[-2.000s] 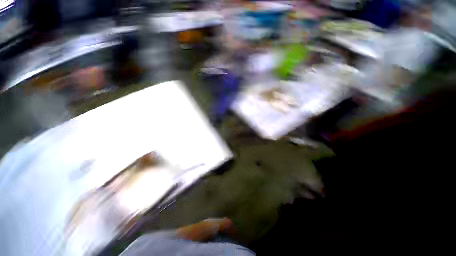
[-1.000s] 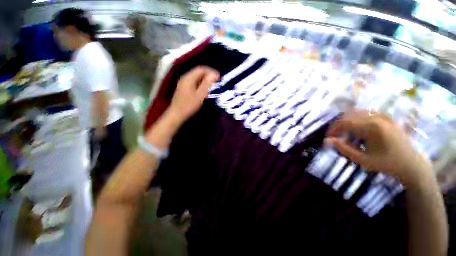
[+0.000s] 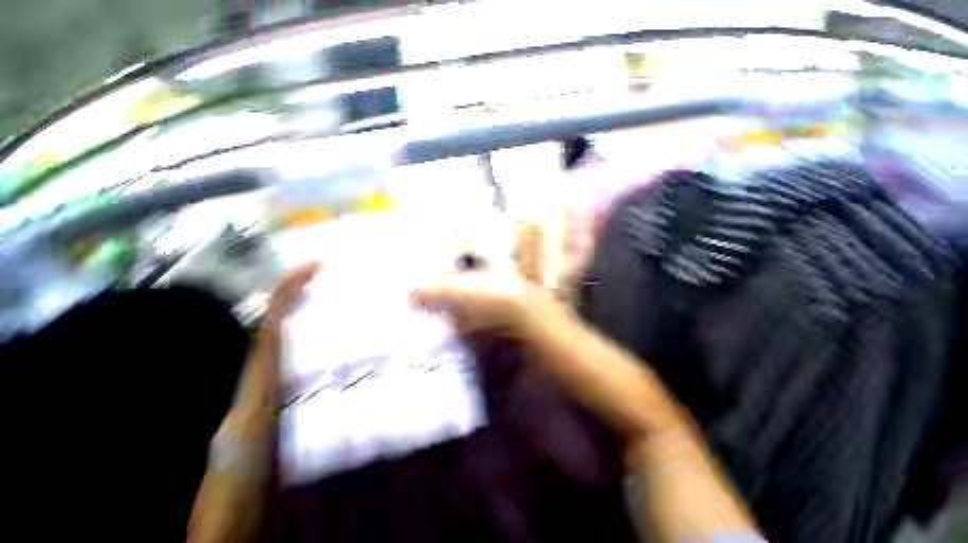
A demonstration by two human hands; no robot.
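A thick bundle of white hangers (image 3: 377,350) hangs in front of me at the rail, blurred, with yellow and orange marks near its top. Dark maroon garments (image 3: 541,451) hang below it. My left hand (image 3: 289,292) is against the bundle's left side. My right hand (image 3: 478,302) is at its right side, with the fingertips on the white hangers. Both hands press the bundle from its two sides. The hanger hooks are blurred out by glare.
The grey garment rail (image 3: 573,125) crosses the upper view. Black garments with striped tops (image 3: 785,318) hang to the right. A large black garment mass (image 3: 117,414) is at the left. Something pale pink is behind the bundle.
The view has swung from worktables to the rail, and now faces it closely. The hands were apart over a spread row of hangers; now they are closer together, around a compact bundle.
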